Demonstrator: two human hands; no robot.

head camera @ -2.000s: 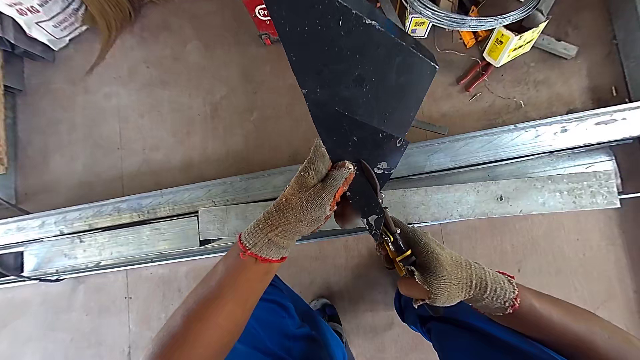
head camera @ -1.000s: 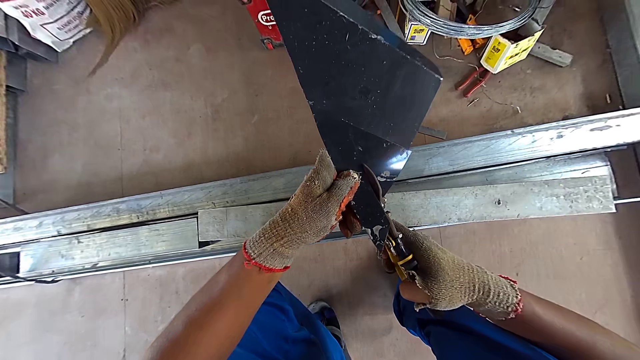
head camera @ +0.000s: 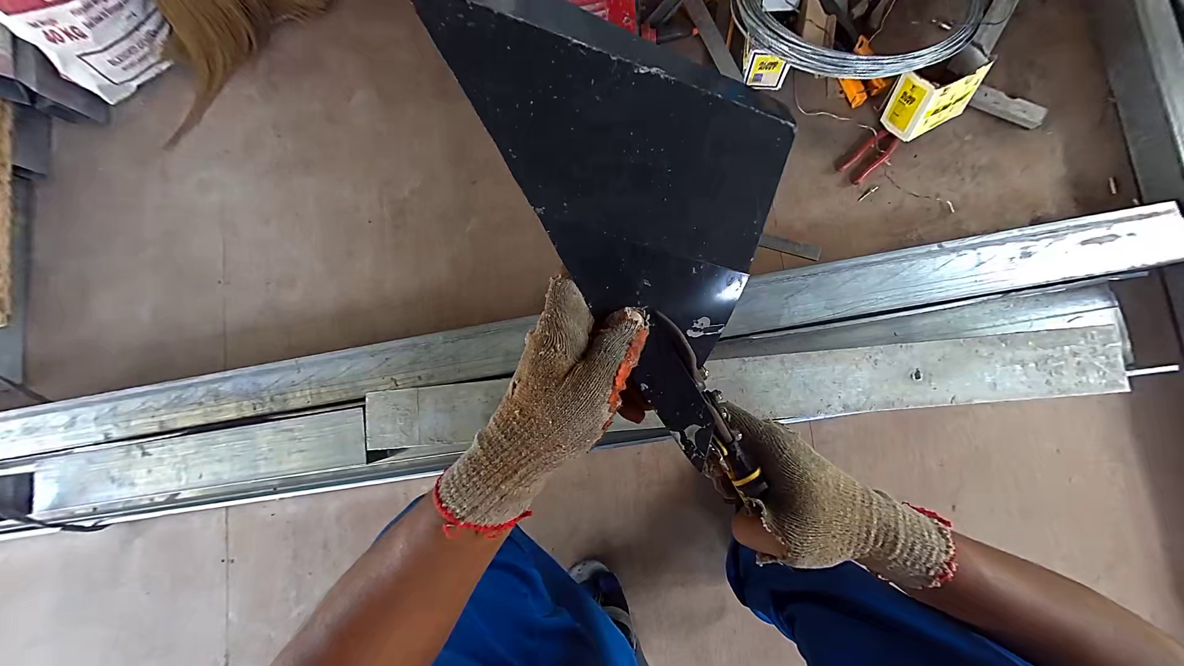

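Note:
A black sheet-metal piece [head camera: 647, 148], wide at the top and narrow toward me, is held over the metal profiles. My left hand [head camera: 555, 407], in a knitted work glove with a red cuff, pinches its left edge near the narrow end. Gloved as well, with bare fingers showing, my right hand [head camera: 814, 490] grips the black and yellow handles of metal snips [head camera: 735, 453]. The snips' blades lie along a cut in the sheet, between the narrow strip and the main part. Part of the handles is hidden in my right palm.
Long galvanized steel profiles [head camera: 925, 370] lie across the floor beneath my hands. At the upper right are a coil of wire [head camera: 832, 65], small yellow boxes [head camera: 934, 102] and red-handled pliers [head camera: 867, 155]. A printed sack [head camera: 92, 46] lies at the upper left, near light brown hair-like strands [head camera: 208, 55].

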